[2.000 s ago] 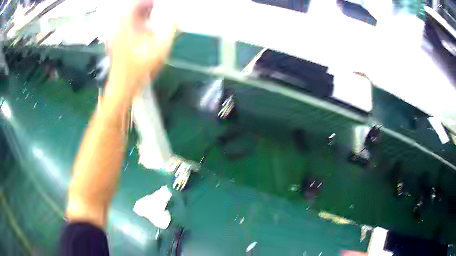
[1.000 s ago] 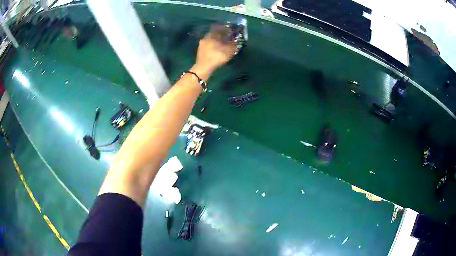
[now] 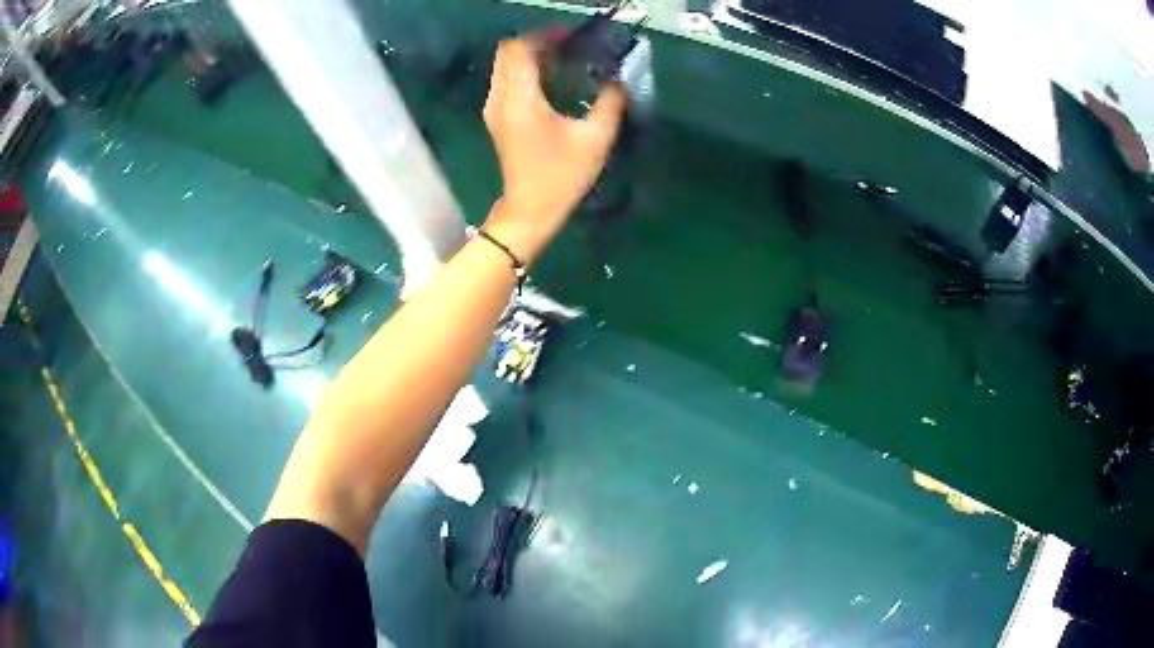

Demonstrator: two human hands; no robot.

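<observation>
My left hand, bare with a bracelet, reaches over the conveyor belt at the upper middle. Its thumb and fingers are around a blurred black adapter case; the far side of the grip is hidden. A circuit board with white and yellow parts lies on the bench edge beside my forearm. Another board with a bundled black cord lies to the left. A bundled cord lies near the bottom middle. My right hand is out of the picture.
A pale post stands left of my hand. White scrap lies beside my forearm. The belt carries a dark adapter and several other parts. A pale-edged tray is at the lower right.
My left arm has come down from the upper left onto the belt, and the hand has closed around the black case. The view has shifted; more of the bench shows.
</observation>
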